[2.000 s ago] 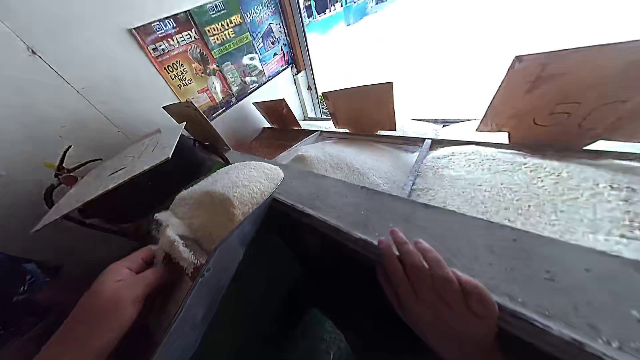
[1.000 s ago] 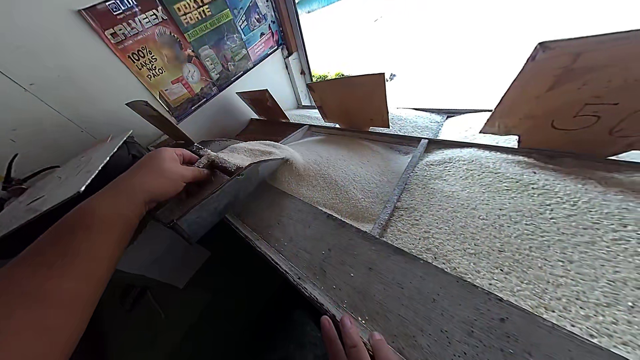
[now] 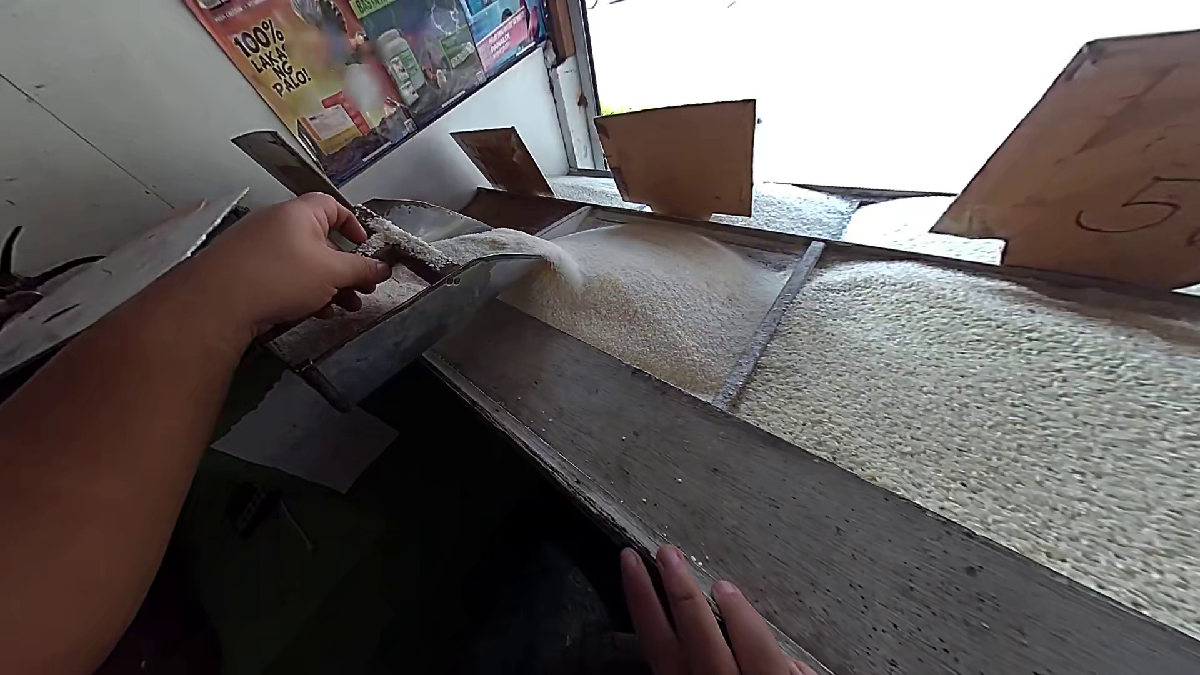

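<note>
My left hand [image 3: 305,258] grips the handle of a metal scoop [image 3: 403,323], which is tilted at the left end of a wooden bin. Rice [image 3: 502,246] runs off the scoop's lip onto the rice heap [image 3: 647,291] in the compartment below it. Grains cling to the handle. At the bottom of the view, the fingers of my right hand [image 3: 698,609] rest on the front edge of the bin's wooden ledge [image 3: 637,422], holding nothing; the rest of that hand is cut off by the frame.
A wooden divider [image 3: 769,323] separates the heap from a fuller rice compartment [image 3: 984,412] on the right. Cardboard signs [image 3: 680,159] stand along the back, one bearing handwriting [image 3: 1097,169]. Posters [image 3: 375,66] hang on the left wall. A flat board [image 3: 112,267] lies at far left.
The heaped scoop has moved from in front of the ledge to over the bin compartment, and rice now pours from it. The scoop holds less rice than in the earliest frame.
</note>
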